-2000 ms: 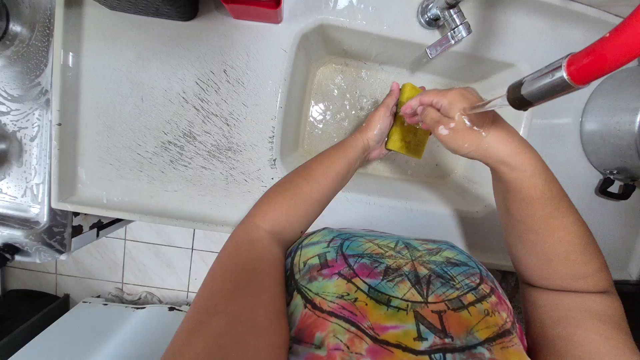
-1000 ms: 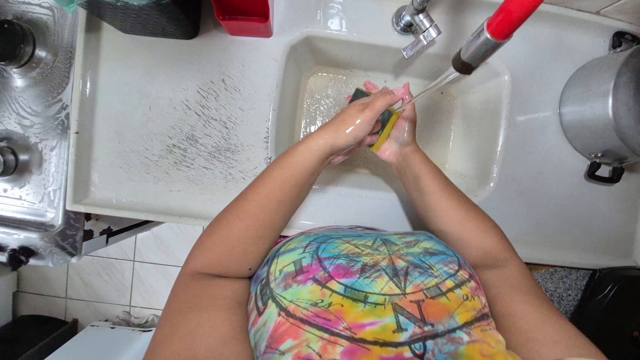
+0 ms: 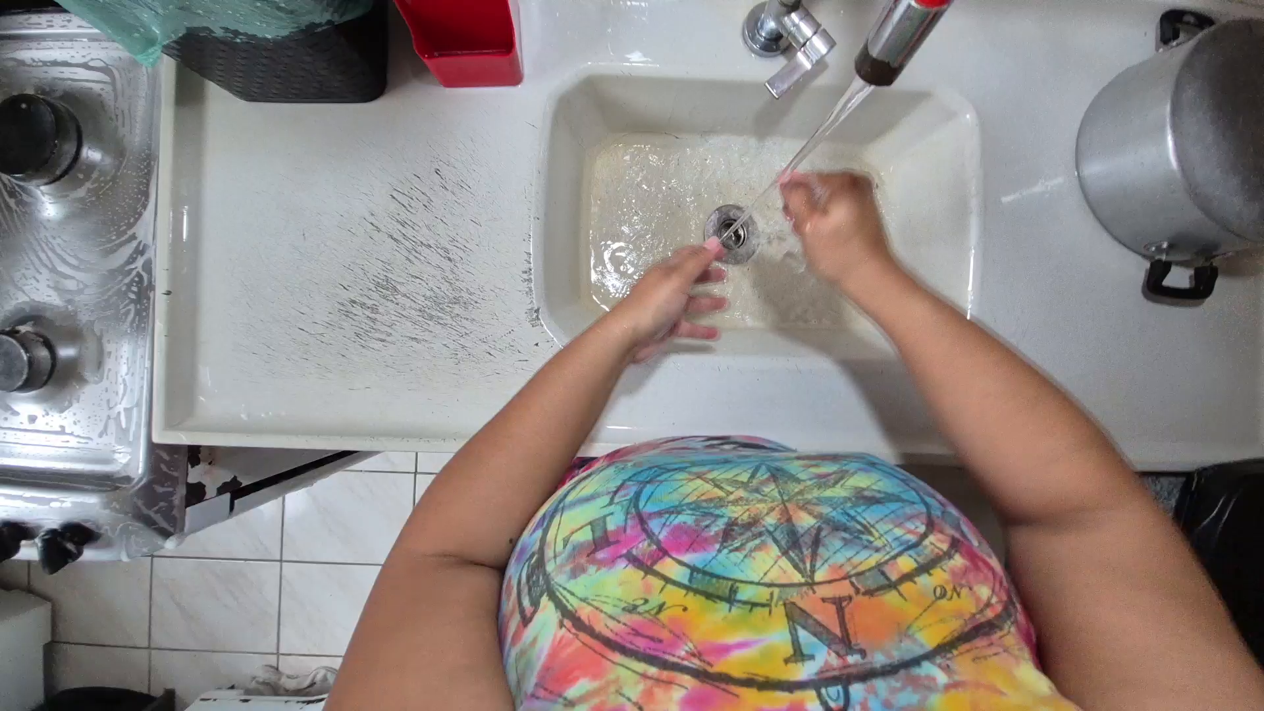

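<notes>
Over the white sink basin [image 3: 642, 188], my left hand [image 3: 676, 296] holds nothing; its fingers are spread, with the fingertips near the metal drain [image 3: 731, 233]. My right hand [image 3: 834, 222] is raised at the right side of the basin, blurred, with its fingers curled; whether anything is inside it cannot be seen. Water runs from the faucet spout [image 3: 879, 64] down past the right fingertips toward the drain. No sponge shows in this frame. Wet patches shine on the basin floor.
A metal tap handle [image 3: 795, 59] stands behind the basin. A large aluminum pot [image 3: 1136, 148] is on the right, a metal stove top [image 3: 89, 257] on the left. A red container [image 3: 464, 49] and a black woven-pattern bin [image 3: 286, 64] stand at the back. Dark marks streak the left counter [image 3: 247, 217].
My hands were together around a yellow and green sponge; now they are apart and the sponge is out of sight. My left hand has opened.
</notes>
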